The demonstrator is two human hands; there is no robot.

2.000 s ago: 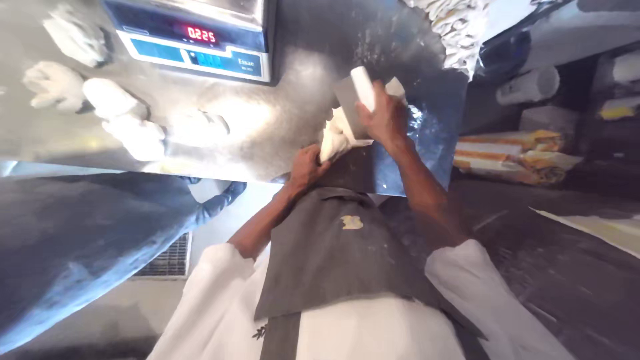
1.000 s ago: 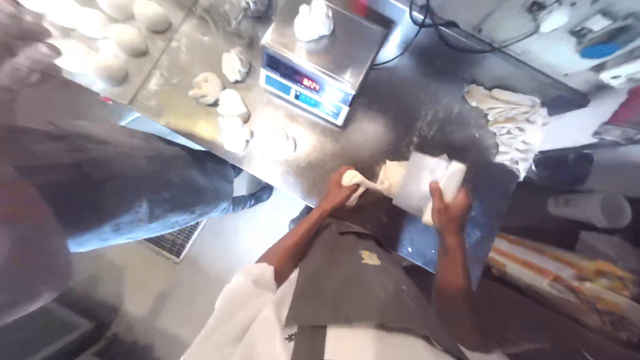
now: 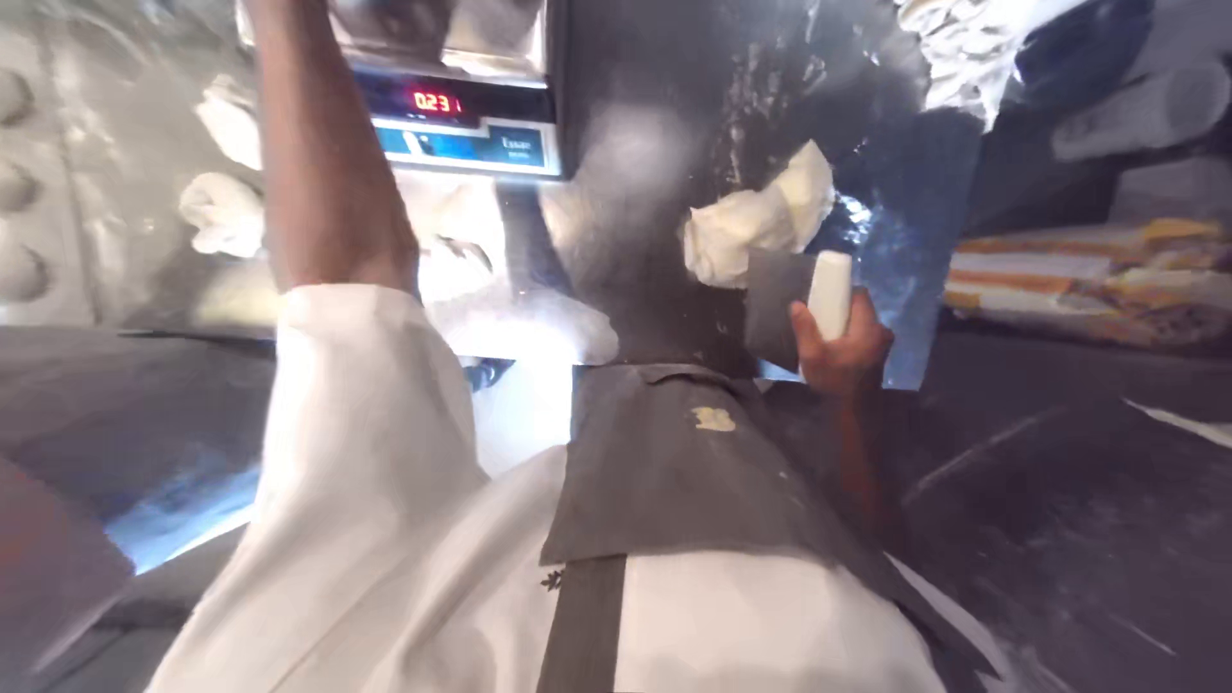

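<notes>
My right hand (image 3: 842, 346) is closed on the white handle of a dough scraper (image 3: 782, 303), its metal blade upright by a lump of dough (image 3: 751, 231) on the steel table. My left arm reaches up past the left side of a digital scale (image 3: 462, 135) with a lit red display; the left hand itself is beyond the top edge of the view. Pieces of dough (image 3: 223, 214) lie left of that forearm, and a bright, overexposed patch of the table is to its right.
Rounded dough balls (image 3: 17, 183) sit at the far left edge. A crumpled whitish cloth (image 3: 962, 48) is at the top right. Packages with orange stripes (image 3: 1078, 279) lie right of the steel table (image 3: 635, 279). Part of another person's clothing (image 3: 183, 510) shows at lower left.
My left hand has left the dough by the scraper and gone up toward the scale, out of view. My right hand still holds the scraper. The view has shifted strongly.
</notes>
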